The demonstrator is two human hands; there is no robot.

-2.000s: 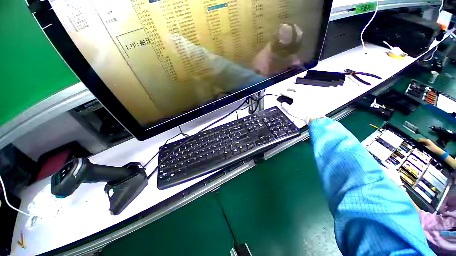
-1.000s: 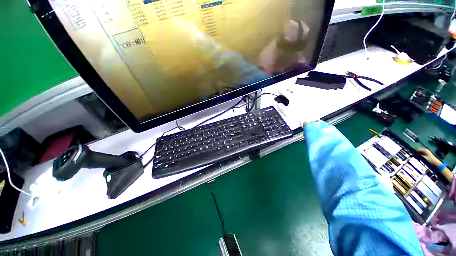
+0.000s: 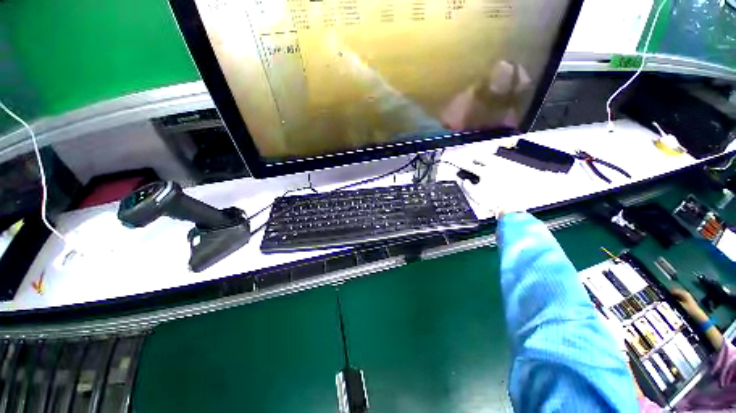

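My right hand (image 3: pixel 487 203), in a white glove at the end of a blue sleeve, lies over a small black computer mouse (image 3: pixel 468 175) right of the keyboard. The glove blends into the white shelf, so its fingers are hard to make out. The black keyboard (image 3: pixel 367 214) lies below the large monitor (image 3: pixel 379 81), which shows a yellowish table with reflections. A black barcode scanner (image 3: pixel 181 204) rests in its angled cradle (image 3: pixel 218 242) left of the keyboard. My left hand is not in view.
Dark-handled pliers (image 3: pixel 601 166) and a black block (image 3: pixel 534 156) lie on the white shelf (image 3: pixel 121 270). Below is a green surface (image 3: pixel 258 347) with metal rollers (image 3: pixel 69 375) at left. A neighbour's hand (image 3: pixel 690 306) touches an open electronic assembly (image 3: pixel 646 323) at right.
The view has tilted and shifted, so the monitor and scanner sit farther right and the rollers show at lower left. The screen's table content has changed. My right hand stays by the mouse.
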